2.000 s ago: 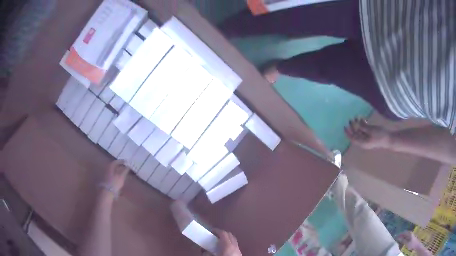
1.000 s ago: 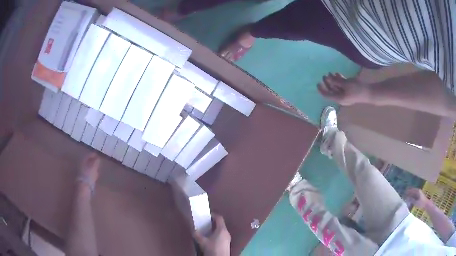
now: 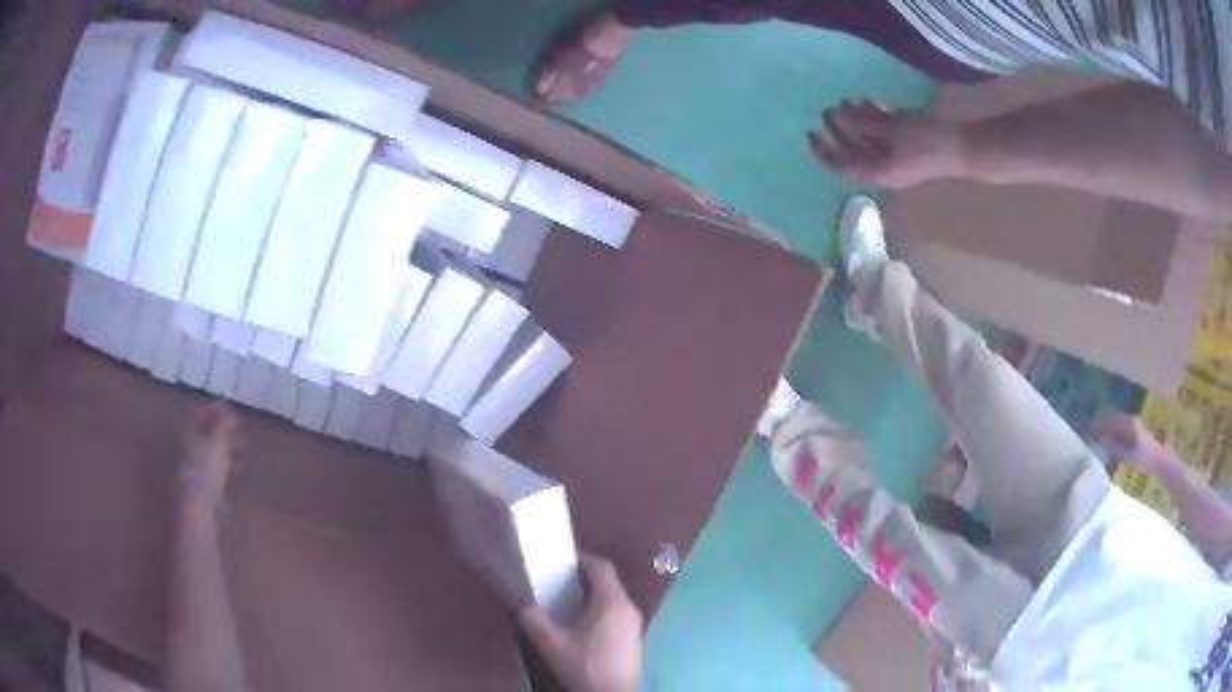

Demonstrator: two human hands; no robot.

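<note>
My right hand (image 3: pixel 595 629) grips a slim white box (image 3: pixel 543 541) at its near end, at the lower middle. The box's far end is close to the front row; whether they touch is unclear. My left hand (image 3: pixel 210 439), with a band at the wrist, is just below the row at the left; it is blurred and no item shows in it. Slim white boxes (image 3: pixel 270 216) stand in tight rows in the open brown carton (image 3: pixel 649 338). A few at the right end (image 3: pixel 516 385) lean. A wider white box with an orange band (image 3: pixel 101 135) lies at the upper left.
A person in a striped top (image 3: pixel 1081 34) stands across the carton, one hand (image 3: pixel 878 142) hanging beyond its rim. Another person in light trousers (image 3: pixel 1000 392) is at the right. Brown cartons (image 3: pixel 1027 257) and a yellow crate (image 3: pixel 1196 406) are at the right on the green floor (image 3: pixel 703 95).
The view has shifted, so the carton and rows appear further left. My right hand still holds the white box, now nearer the row's right end. My left hand is slightly away from the row.
</note>
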